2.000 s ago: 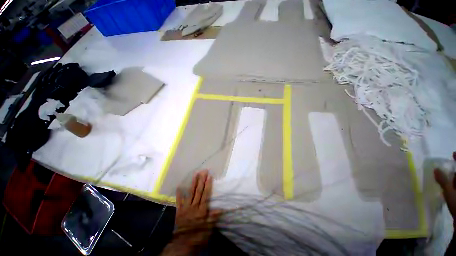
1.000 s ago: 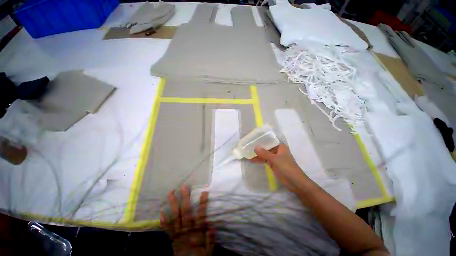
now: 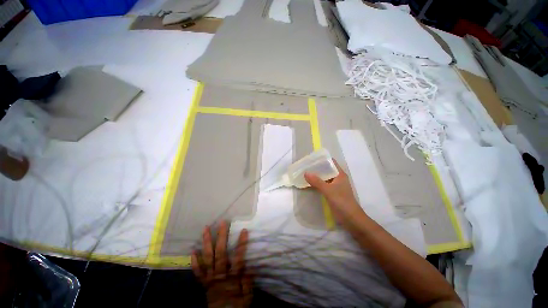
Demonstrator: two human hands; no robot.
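Observation:
The white cut panel lies on the grey layout board, its two strap ends pointing away from me. My right hand holds the translucent squeeze bottle, tilted, with its long nozzle pointing left and down at the left strap end. I cannot tell whether the tip touches the fabric or whether liquid comes out. My left hand lies flat with fingers spread at the panel's lower left edge, holding nothing. Dark hair-like strands blur the lower part of the view.
Yellow tape frames the board. Grey stacked panels lie beyond it. A tangled strip pile is at upper right, white fabric at right. A blue bin, grey pieces and a brown item are at left.
My right hand came in from the far right with the bottle, over the left strap end. In the last second its nozzle moved slightly up. My left hand's fingers have spread.

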